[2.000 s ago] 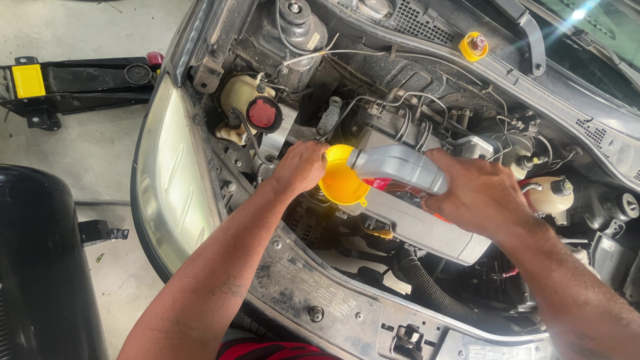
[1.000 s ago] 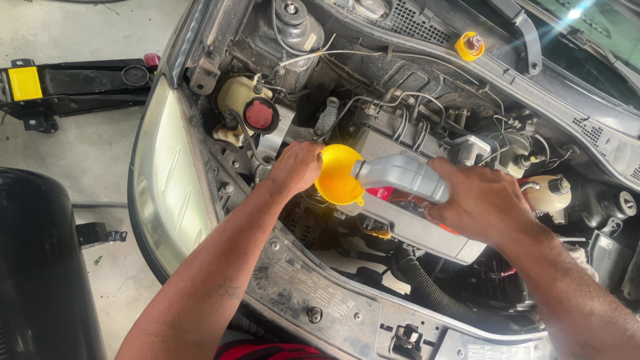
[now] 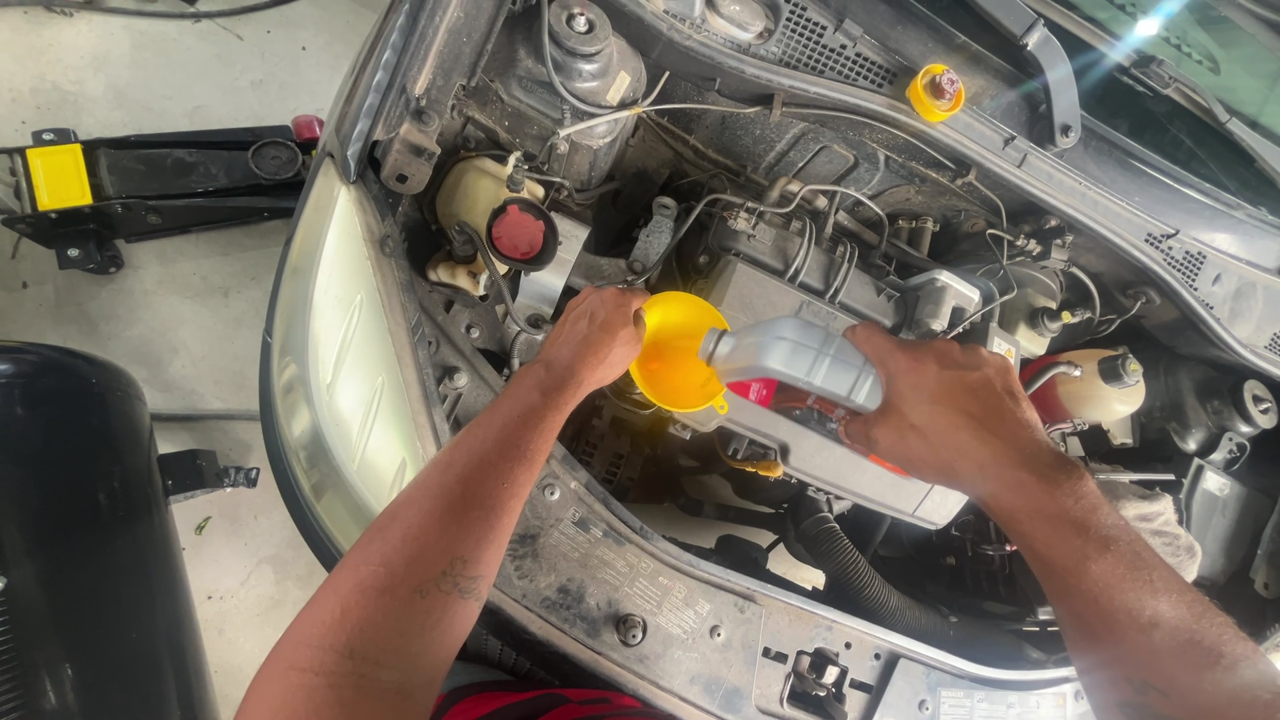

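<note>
My left hand (image 3: 597, 338) grips the rim of a yellow plastic funnel (image 3: 680, 365), which stands over the engine. With my right hand (image 3: 935, 405) I hold a grey plastic oil bottle (image 3: 800, 352), tilted on its side, its neck at the funnel's right rim. A red label shows on the bottle's underside. Whether liquid is flowing cannot be made out, and the funnel's spout is hidden. The grey engine cover (image 3: 890, 490) lies below the bottle. A yellow oil filler cap (image 3: 936, 93) rests on the panel by the windscreen.
A reservoir with a red cap (image 3: 518, 232) sits left of the funnel, by the headlight (image 3: 345, 370). The front crossmember (image 3: 640, 590) runs under my forearms. A ribbed black hose (image 3: 865, 575) is at the front. On the floor are a trolley jack (image 3: 190, 185) and a black tank (image 3: 85, 520).
</note>
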